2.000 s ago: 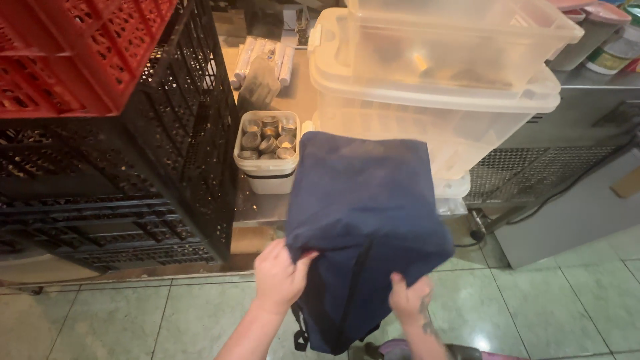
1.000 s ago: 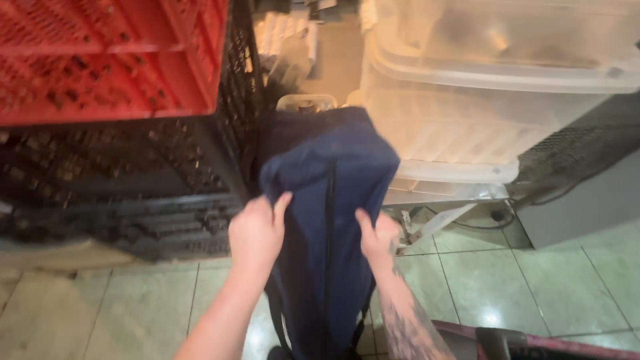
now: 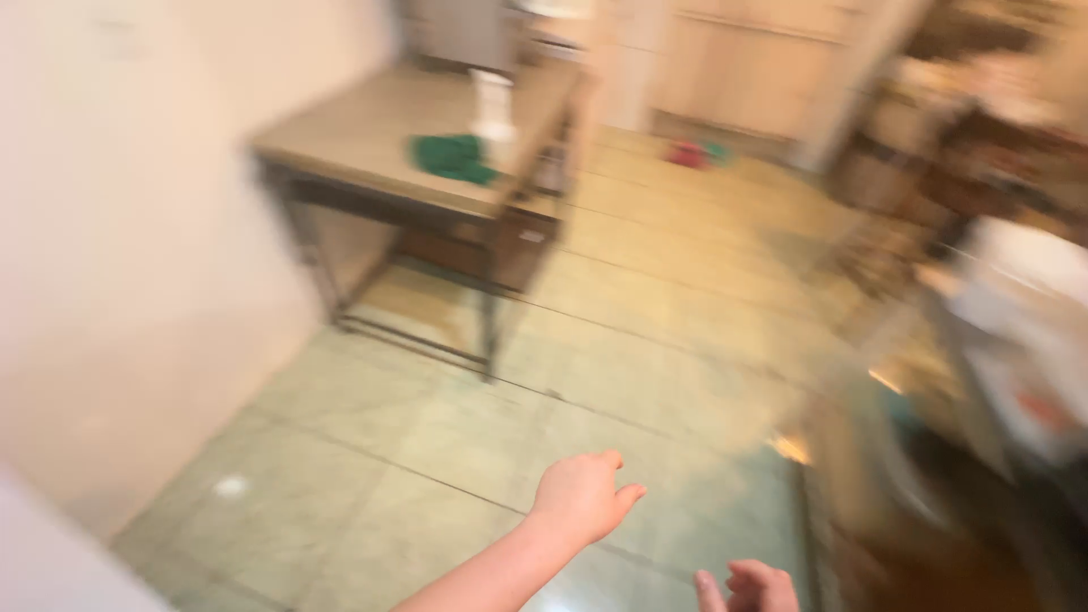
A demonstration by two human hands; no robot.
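Note:
Blur covers much of the view. My left hand (image 3: 586,497) reaches out over the tiled floor (image 3: 408,425) with its thumb apart from the fingers and nothing in it. Lower and to the right, at the bottom edge, my right hand (image 3: 752,586) shows only in part, its fingers apart and holding nothing visible. Neither hand touches anything that I can see. Beyond them a table with a dark metal frame (image 3: 374,174) bears a crumpled green cloth (image 3: 450,157) and a white object (image 3: 493,106), too blurred to name.
A pale wall (image 3: 153,255) runs along the left. Under the table is a brown box (image 3: 523,246). A small red and green item (image 3: 697,154) lies on the floor farther back. Blurred shelving or clutter fills the right side, with a white bag-like thing (image 3: 1028,331).
Both hands have let go of the dark blue fabric bag, which is out of view now. The view has swung from the crates and plastic tubs to a table and floor.

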